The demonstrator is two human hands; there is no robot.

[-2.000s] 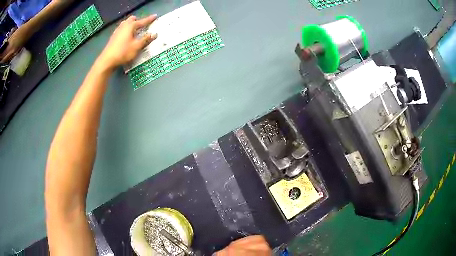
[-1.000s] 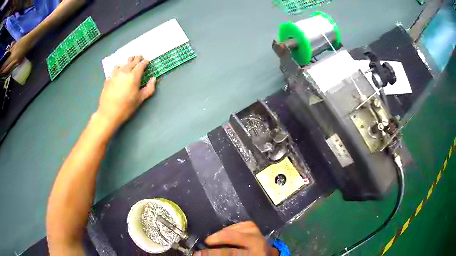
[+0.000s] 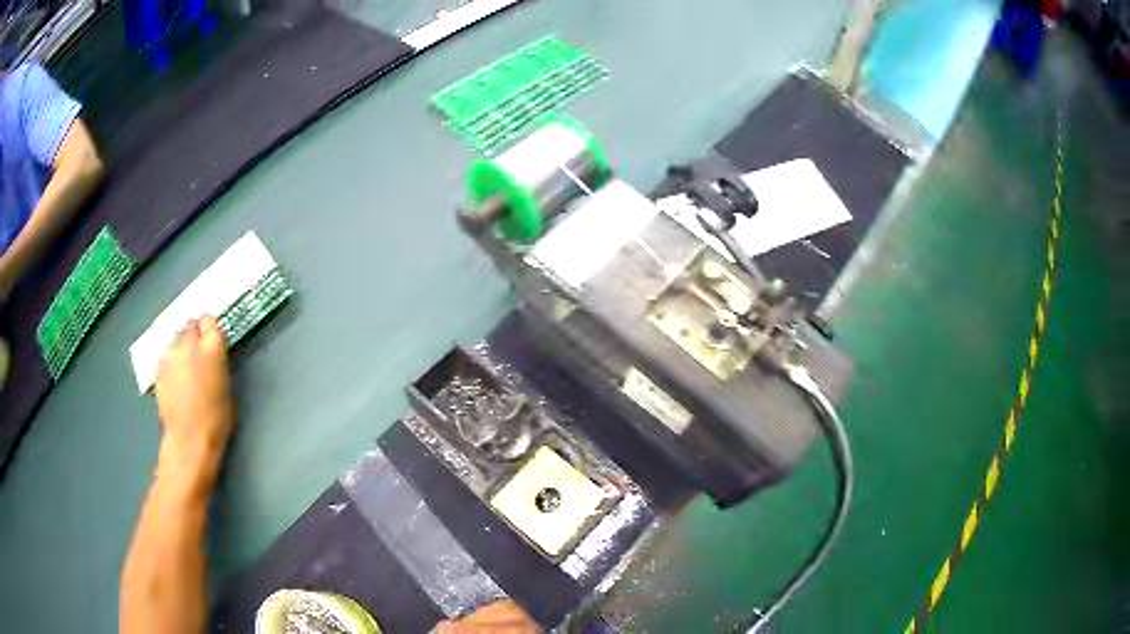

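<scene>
My left hand (image 3: 196, 394) reaches to the far left, its fingers closed at the near edge of a PCB panel (image 3: 258, 306). A white sheet or side (image 3: 208, 295) covers most of this panel, with a green strip showing along its right edge. The thumb is not clearly seen. My right hand (image 3: 493, 618) is cut off by the bottom edge; only a small part shows, and whatever it holds is out of the picture. The solder dross cup (image 3: 359, 616) is also cut off at the bottom.
The automatic solder feeder (image 3: 669, 334) with its green-flanged solder spool (image 3: 539, 177) stands right of centre. The iron stand (image 3: 465, 403) holds a yellow sponge (image 3: 553, 500). Other green panels (image 3: 518, 93) (image 3: 84, 301) lie beyond. A person's arm (image 3: 56, 211) is at far left.
The view has swung right, so everything sits further left. My left hand has shifted along the panel's near edge, and the panel lies nearer the far-left one. My right hand has dropped mostly out of view.
</scene>
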